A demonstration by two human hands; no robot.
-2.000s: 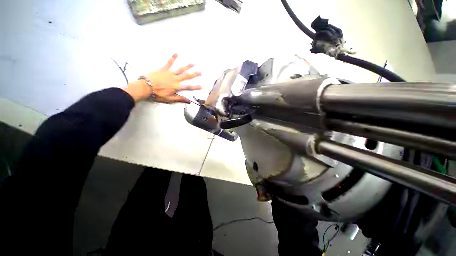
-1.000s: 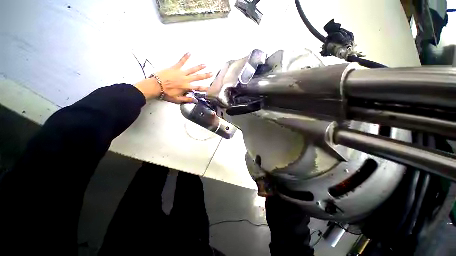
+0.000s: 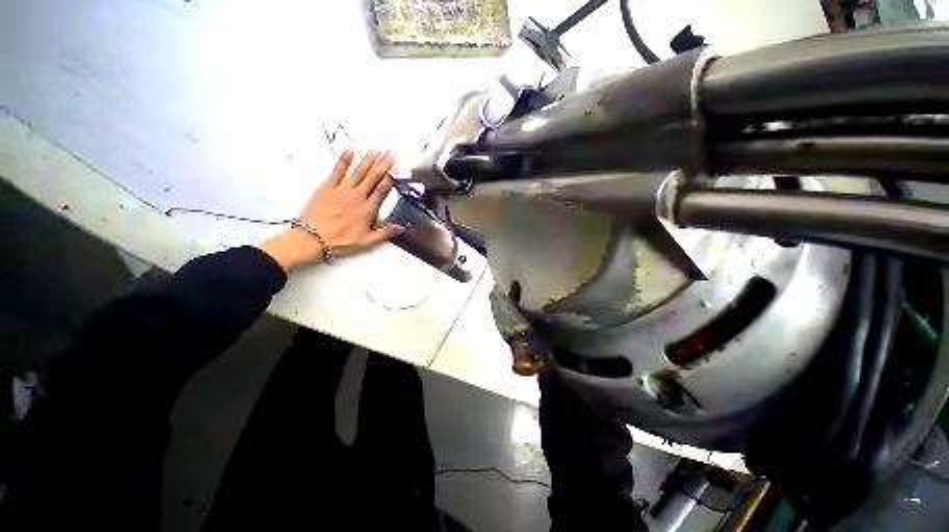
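Note:
The cloth cutting machine (image 3: 614, 260), with a large silver motor and steel rods, fills the right half. Its rounded metal front part (image 3: 425, 235) rests at the paper. My left hand (image 3: 349, 213) lies flat on the white paper marker (image 3: 208, 104), thumb apart, holding nothing. The fingertips are beside the machine's front; the thumb reaches the rounded metal part. A thin dark cut line (image 3: 229, 216) runs left from my wrist, and a short one lies above my fingers. The blade is not clearly visible. My right hand is not in view.
A yellowish-brown block weight (image 3: 442, 26) lies at the top centre. A dark metal clamp (image 3: 545, 42) with a bar handle is right of it. A black cable (image 3: 637, 31) runs behind the machine. The curved near table edge (image 3: 343, 341) crosses below my hand.
My left hand has drawn its fingers closer together and sits slightly lower against the machine's front. The block weight and clamp appear further right, and a longer cut line shows left of my wrist.

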